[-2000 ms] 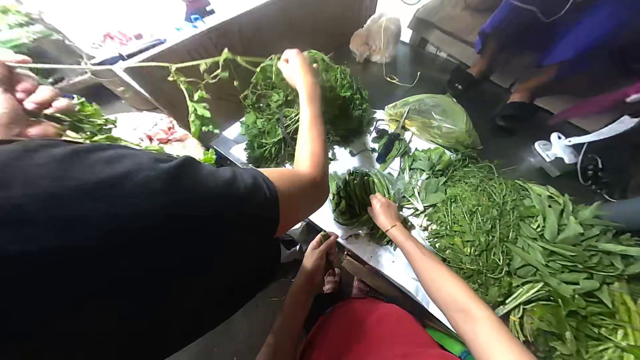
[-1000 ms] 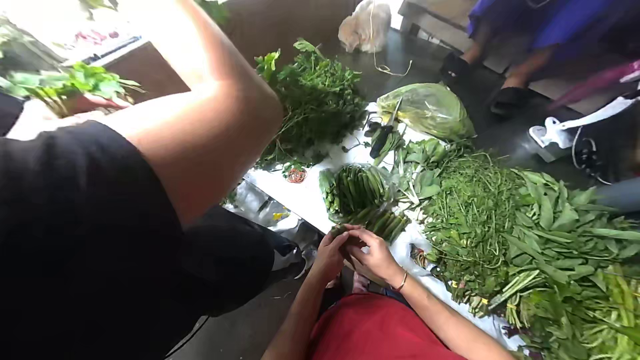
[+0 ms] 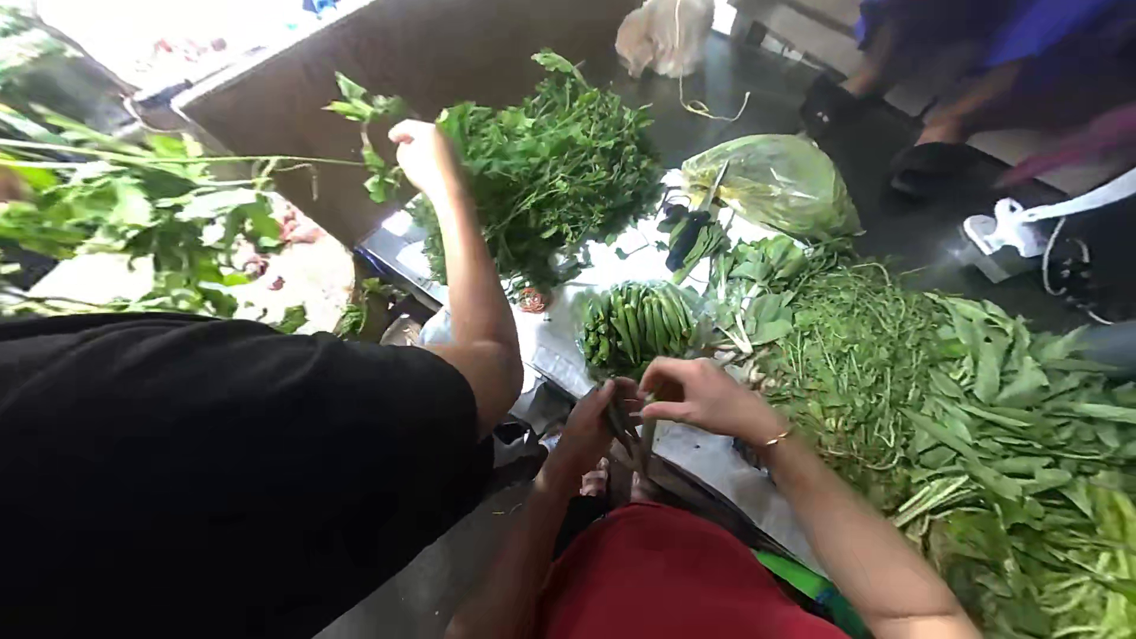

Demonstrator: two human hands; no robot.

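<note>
My left hand [image 3: 593, 424] is held low at the table's near edge, closed on a slim dark green thing, perhaps a vegetable pod, that is blurred. Facing it, my right hand [image 3: 697, 399] has thumb and fingers curved apart; whether something small lies between the fingertips cannot be told. Just beyond both hands lies a pile of green pods [image 3: 641, 321] on clear plastic, partly hidden by my fingers. Red rubber bands [image 3: 532, 300] lie to the left of the pods on the white table cover [image 3: 555, 342].
A co-worker in a black sleeve [image 3: 266, 461] reaches in at left, holding a leafy stem. Bunched greens [image 3: 550, 169] stand behind; a green plastic bag [image 3: 777, 186], a dark-handled knife [image 3: 688, 231] and heaped leafy greens [image 3: 1021, 382] lie right. Another person's feet are at upper right.
My right hand was at the pods two seconds ago, then came to my left hand; now the two are slightly apart. The co-worker's raised arm has moved back beside the bunched greens.
</note>
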